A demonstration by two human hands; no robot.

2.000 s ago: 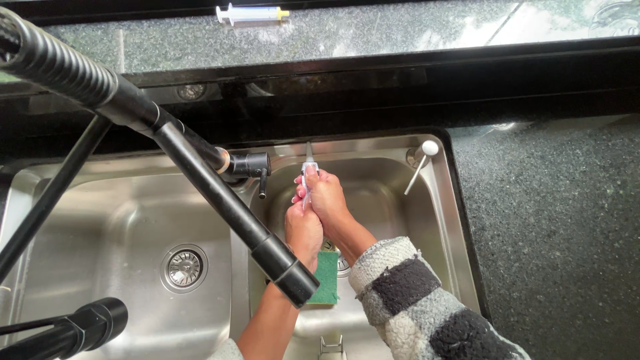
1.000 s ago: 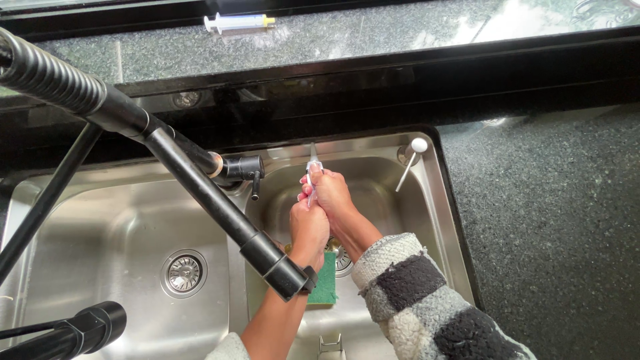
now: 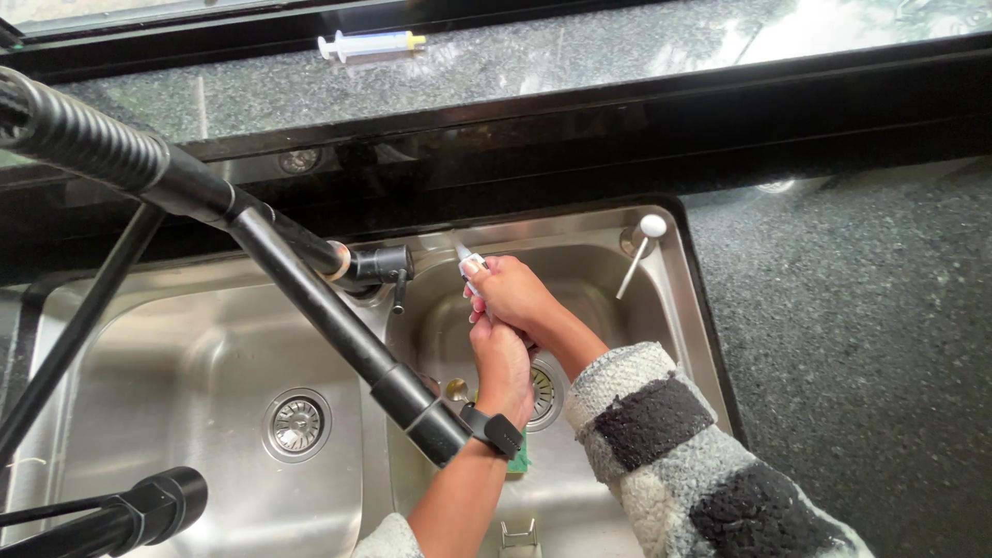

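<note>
Over the right basin of a steel double sink (image 3: 690,325), my right hand (image 3: 511,291) is closed around a white tube with a tapered, translucent nozzle (image 3: 470,263). The nozzle points at the sink's back rim, close to the black wall edge. Just below, my left hand (image 3: 502,360) grips the lower end of the same tube, mostly hidden by the fingers; a dark watch is on that wrist. Under the left forearm lies a green scouring sponge (image 3: 518,457), partly covered. A metal spoon (image 3: 457,389) shows beside the left wrist.
A black spring-neck faucet (image 3: 310,302) crosses from upper left to the left wrist. A white-topped soap dispenser (image 3: 653,226) stands at the back right corner. On the ledge lies a syringe with a yellow tip (image 3: 376,44). A wire holder (image 3: 519,535) sits at the basin's front.
Both hands keep hold of the tube near the back rim. The left wrist has turned, and its watch now shows plainly beside the faucet's end.
</note>
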